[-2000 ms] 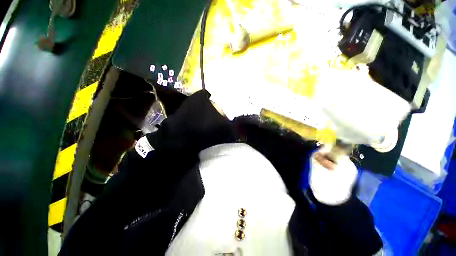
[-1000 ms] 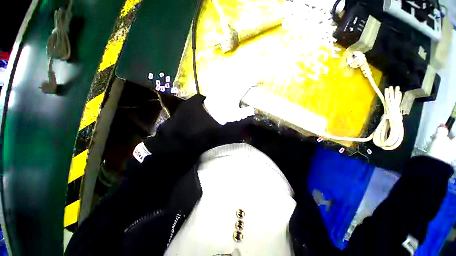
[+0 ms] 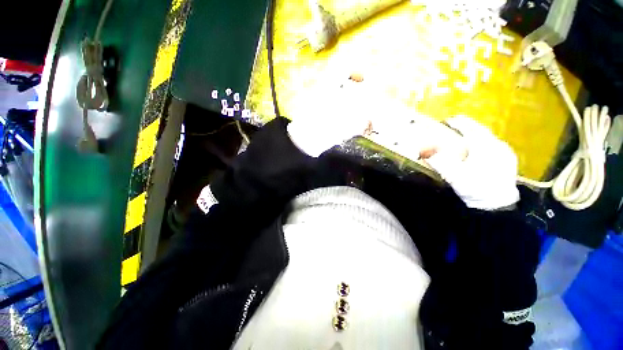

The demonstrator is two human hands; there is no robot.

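A white power strip [image 3: 403,135] lies along the front edge of the yellow mat, overexposed and hard to tell from the gloves. My left hand [image 3: 328,116], white-gloved, is at its left end, fingers closed around it as far as the glare shows. My right hand [image 3: 478,160], white-gloved with bare fingertips, is on its right end. The cream power cord [image 3: 584,164] runs out to the right in a tied loop bundle. Its mains plug [image 3: 538,55] lies at the mat's right edge. Small white plastic parts [image 3: 471,51] are scattered on the mat.
A tan wooden-handled tool [image 3: 348,20] lies at the mat's rear left. A black block [image 3: 601,61] stands at the right. The green conveyor [image 3: 75,225] with striped edge tape carries a tied cord [image 3: 92,78]. A dark open compartment is below left; a blue bin [image 3: 601,287] is lower right.
My right hand has come back from the far right onto the strip's right end. My left hand stays at the strip's left end. The view has shifted, showing more of the conveyor.
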